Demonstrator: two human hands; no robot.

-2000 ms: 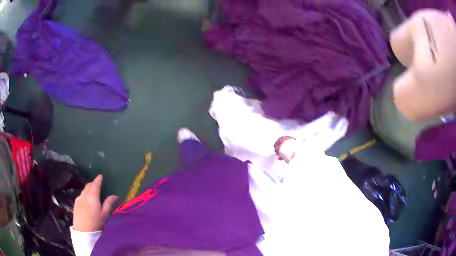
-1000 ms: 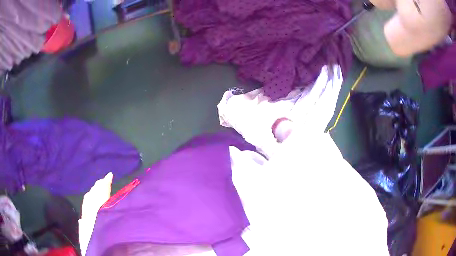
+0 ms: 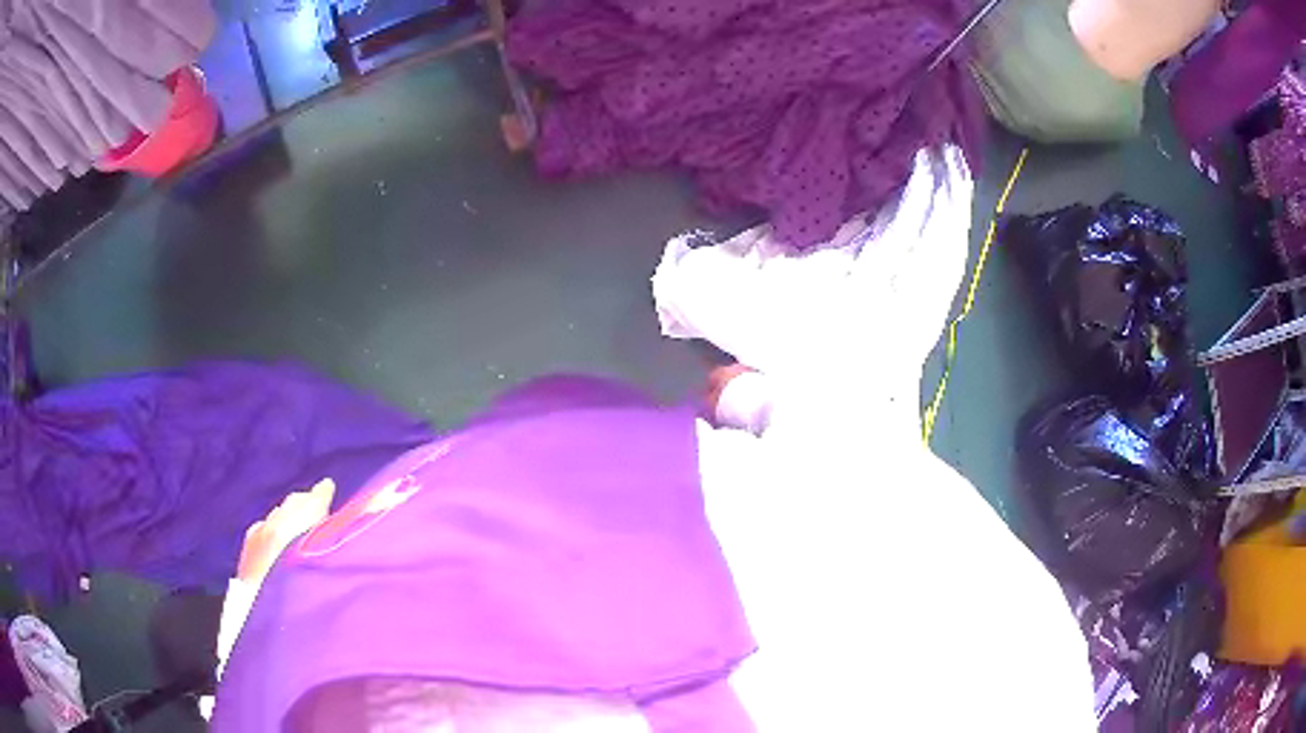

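My left hand (image 3: 284,527) is at the lower left, beside the purple apron (image 3: 544,551) on my body. It is overexposed and holds nothing visible; its fingers are extended. A large white, overexposed cloth mass (image 3: 888,559) covers my right side and reaches forward to a gathered end near a purple garment. Its folds are mostly washed out. A small reddish, skin-like patch that may be my right hand (image 3: 722,384) shows at the cloth's left edge by a white cuff. Its fingers and grip are hidden.
Dark purple dotted garments (image 3: 774,108) hang ahead. A violet cloth (image 3: 186,444) is at left, grey garments (image 3: 86,93) and a red container (image 3: 169,129) at upper left. Black plastic bags (image 3: 1124,473) lie right of the yellow floor line (image 3: 963,322). Part of a person (image 3: 1146,29) shows at upper right.
The view has turned and moved, bringing the grey garments, red container and more black bags into view. My left hand has come against the apron's edge. The reddish patch shows smaller and further left.
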